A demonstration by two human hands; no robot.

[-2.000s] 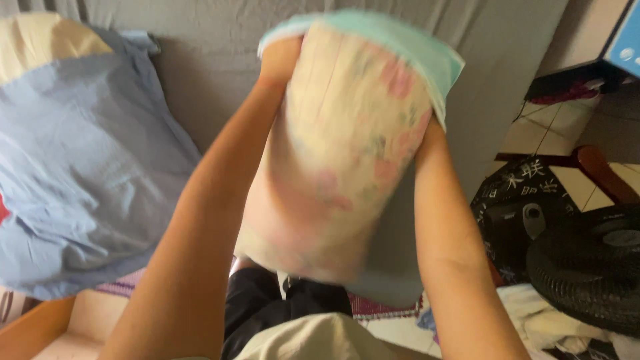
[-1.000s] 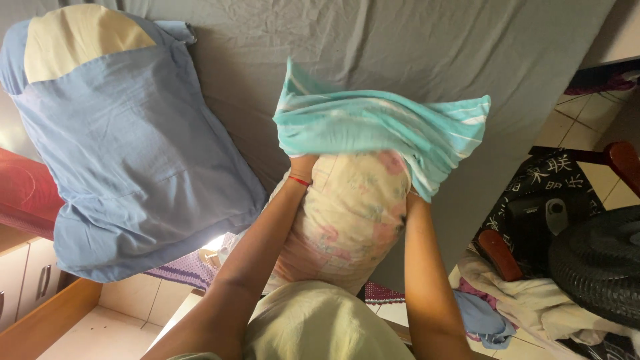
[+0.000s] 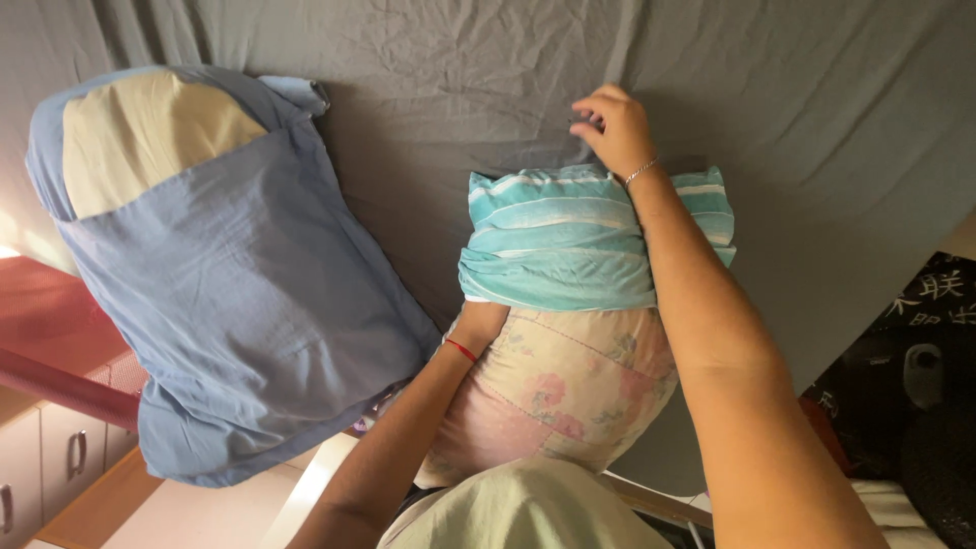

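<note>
A pillow with a faded floral cover (image 3: 564, 389) lies against my front at the bed's edge. Its far end is inside a turquoise pillowcase with white stripes (image 3: 557, 236), bunched up around it. My left hand (image 3: 486, 324), with a red string at the wrist, is at the pillowcase's left opening edge; its fingers are hidden under the cloth. Beyond the case's far edge, over the grey sheet, my right hand (image 3: 614, 126) is raised with curled fingers apart and nothing seen in it. My right forearm crosses the right part of the case.
A grey sheet (image 3: 427, 99) covers the bed. On the left lies a pillow in a blue case (image 3: 252, 282) with a cream panel. White drawers (image 3: 72, 450) and a red mesh item (image 3: 61, 328) stand lower left. A black bag with white characters (image 3: 915, 320) is at the right.
My right hand has left the pillowcase's opening and moved up past its far edge. The turquoise case now lies flatter over the pillow's end. The floral pillow was held up further forward two seconds ago.
</note>
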